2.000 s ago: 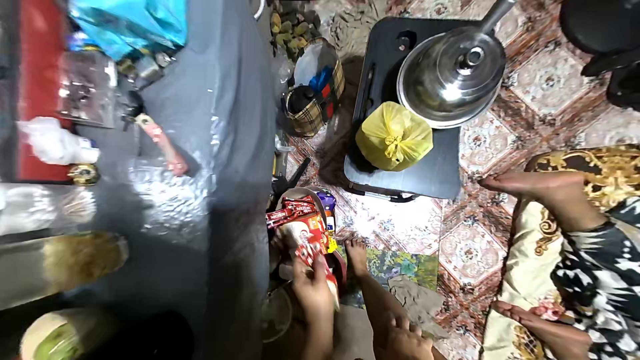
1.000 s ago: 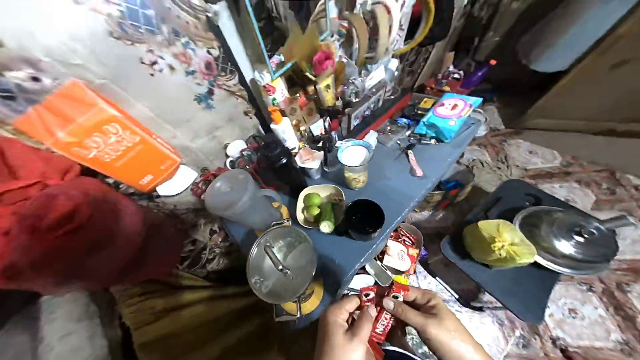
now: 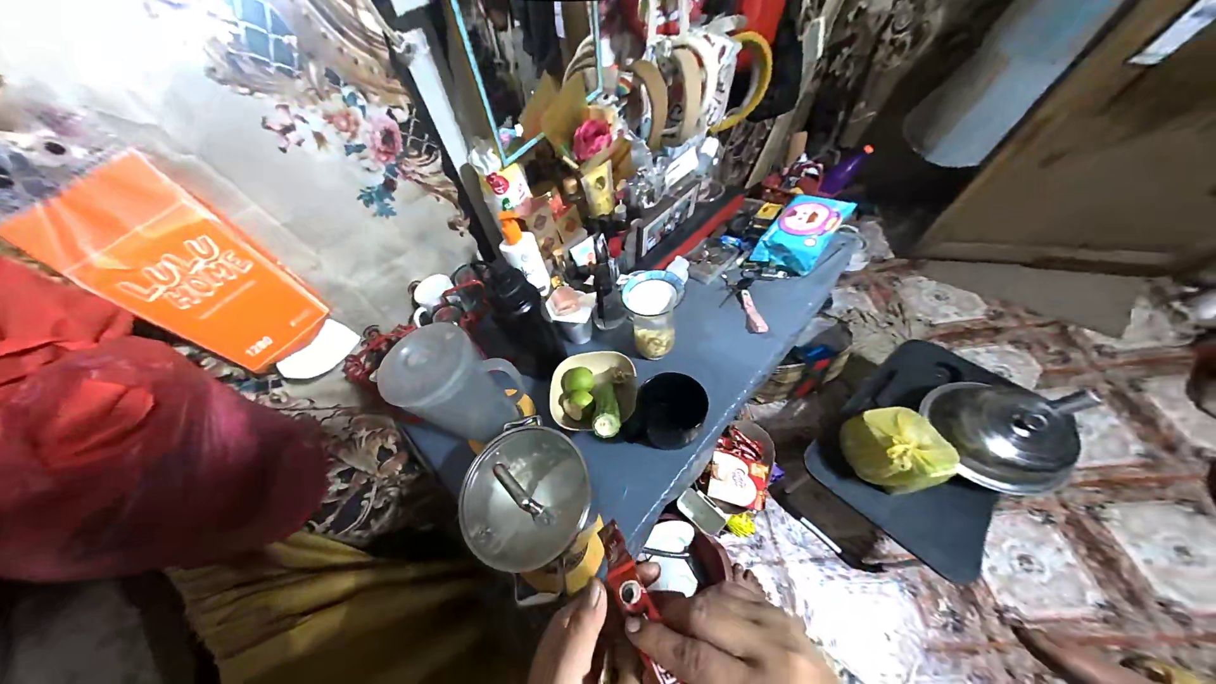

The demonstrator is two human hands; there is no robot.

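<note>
At the bottom centre my left hand (image 3: 575, 632) and my right hand (image 3: 727, 632) both hold a narrow red sachet (image 3: 627, 594) with writing on it. The fingers of the two hands nearly meet on it. Just above and left of the hands is a metal pot with a lid (image 3: 524, 499) on the grey table (image 3: 613, 475). Behind it a bowl (image 3: 622, 366) holds limes (image 3: 577, 382) and a cut green vegetable (image 3: 606, 413), with a black bowl (image 3: 671, 408) beside it. Below the table edge, red packets (image 3: 739, 475) lie in a container.
A clear plastic jug (image 3: 442, 375), a dark bottle (image 3: 521, 313) and a glass jar (image 3: 654, 323) stand on the table. On the floor at right, a black stove (image 3: 912, 513) bears a yellow plastic bag (image 3: 898, 451) and a lidded steel pan (image 3: 1007, 437). Someone's foot (image 3: 1059, 655) shows lower right.
The view has swung widely since the oldest frame. My hands were over the red packets two seconds ago; since then both hold a red sachet, now seen more upright between the fingers.
</note>
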